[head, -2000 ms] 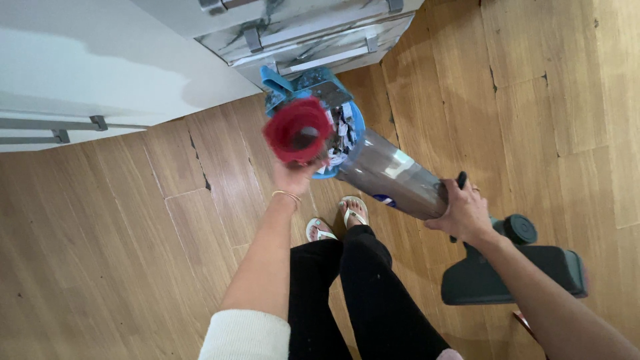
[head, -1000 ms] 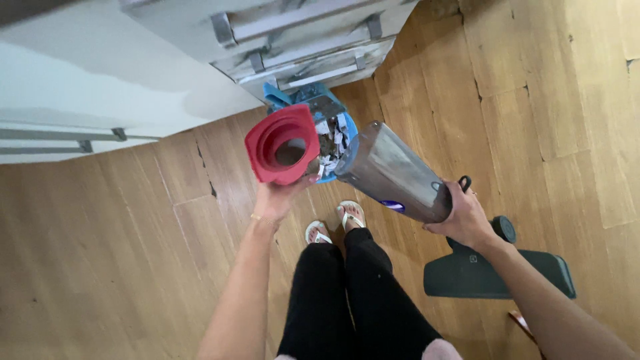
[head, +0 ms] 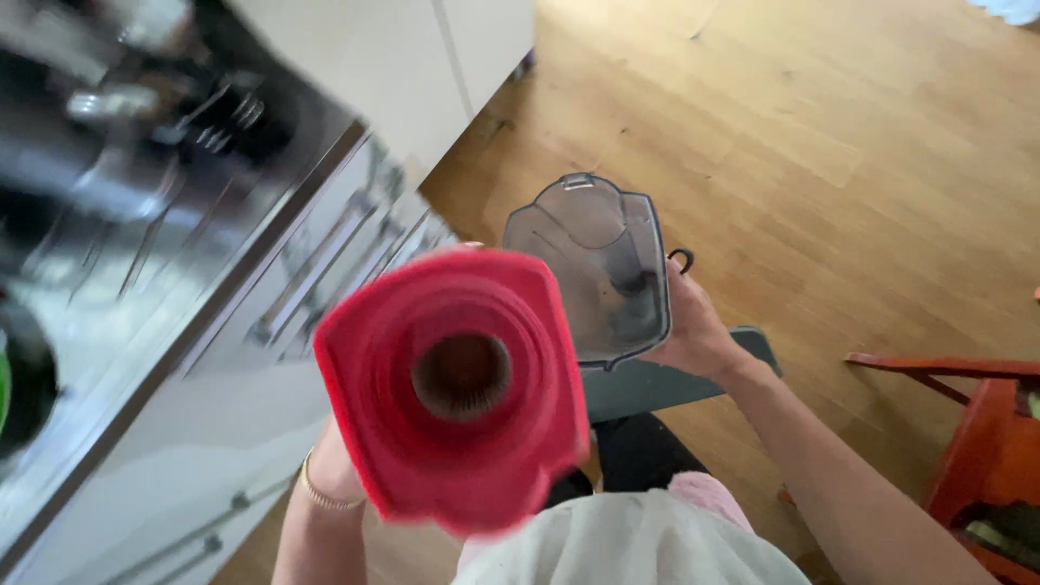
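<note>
A red vacuum filter holder (head: 536, 390) with a round, pleated opening at its centre faces the camera. My left hand (head: 337, 463) grips it from beneath and is mostly hidden by it. To its right, my right hand (head: 691, 325) holds a clear plastic vacuum dust container (head: 597, 260), its open end tilted up toward me. Some greyish dust clings to the inside of the container. The red holder overlaps the container's left edge in the view. Behind the right hand is the dark green vacuum floor head (head: 658, 386).
On the left runs a kitchen counter (head: 203, 329) with a metal sink (head: 268, 175) and blurred utensils. White drawers (head: 313, 280) with metal handles lie below. A red wooden chair (head: 967, 455) stands at the right on the wood floor (head: 812, 162).
Both hands have brought the red holder and the container up, away from the blue bin of waste seen earlier. The container now faces upward. The view has swung toward the counter.
</note>
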